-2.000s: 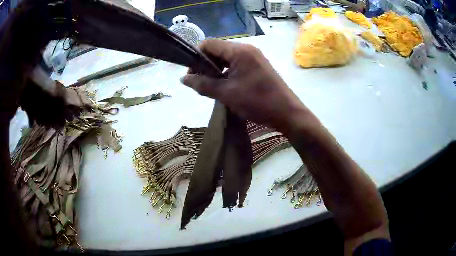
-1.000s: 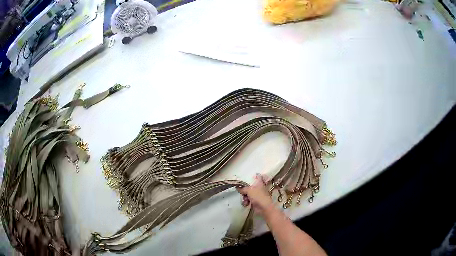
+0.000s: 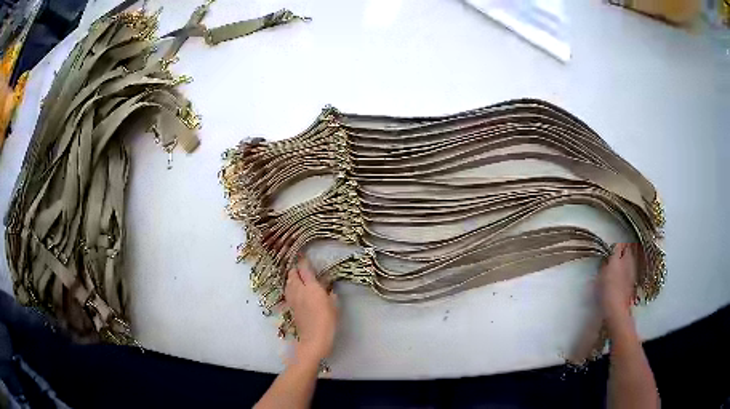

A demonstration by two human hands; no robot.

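A wide row of khaki webbing straps (image 3: 472,172) lies edge-on across the table, with gold hooks at its left end and gold slider buckles (image 3: 352,192) in a line beside them. My left hand (image 3: 310,307) is at the front of the hook end, its fingers on the nearest straps. My right hand (image 3: 620,287) grips the nearest straps near the row's right end. Loose strap ends hang down beside it to the left, blurred. More gold hooks (image 3: 656,272) show at the right end.
A large tangled heap of straps (image 3: 80,184) lies at the left. A short strap piece with a hook (image 3: 248,28) lies behind it. A white folded piece (image 3: 528,24) lies at the back. The table's dark front edge curves below.
My left hand has come into view at the hook end. The straps my right hand held have moved up against the row's front side. The view has shifted.
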